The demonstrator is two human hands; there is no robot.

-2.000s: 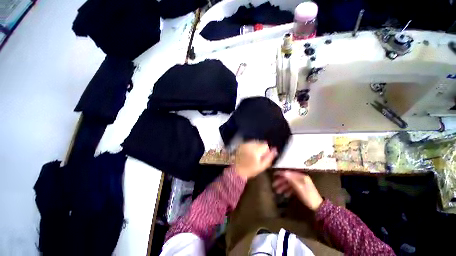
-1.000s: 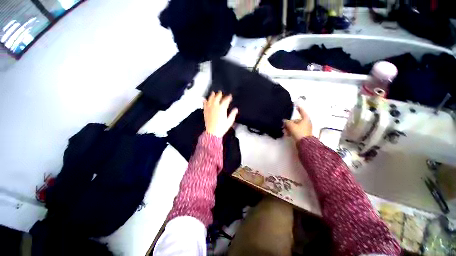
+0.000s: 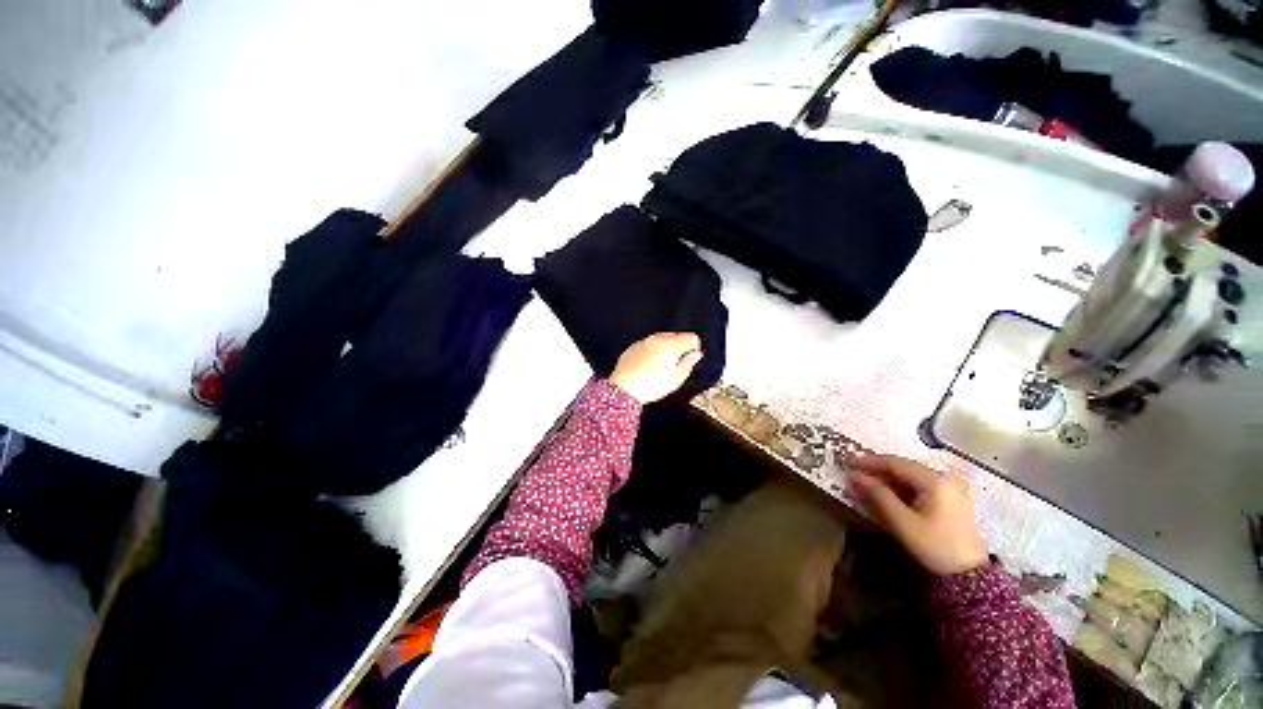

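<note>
The flatter black cloth stack lies at the table's near edge. My left hand is at its near corner with the fingers curled on the cloth; how many layers it grips cannot be told. The rounded black stack lies behind and to the right, with a small loop of cloth at its front edge. My right hand is empty over the worn front edge, thumb and forefinger close to each other but apart.
The sewing machine head and its bed are at right, with a pink-topped spool behind. A white trough holds dark cloth. Larger black heaps lie at left, with red threads beside them. Crinkled clear plastic is at lower right.
The view has swung left. My left hand has moved from the rounded stack to the flatter stack's near corner. My right hand has left the rounded stack and come back to the front edge.
</note>
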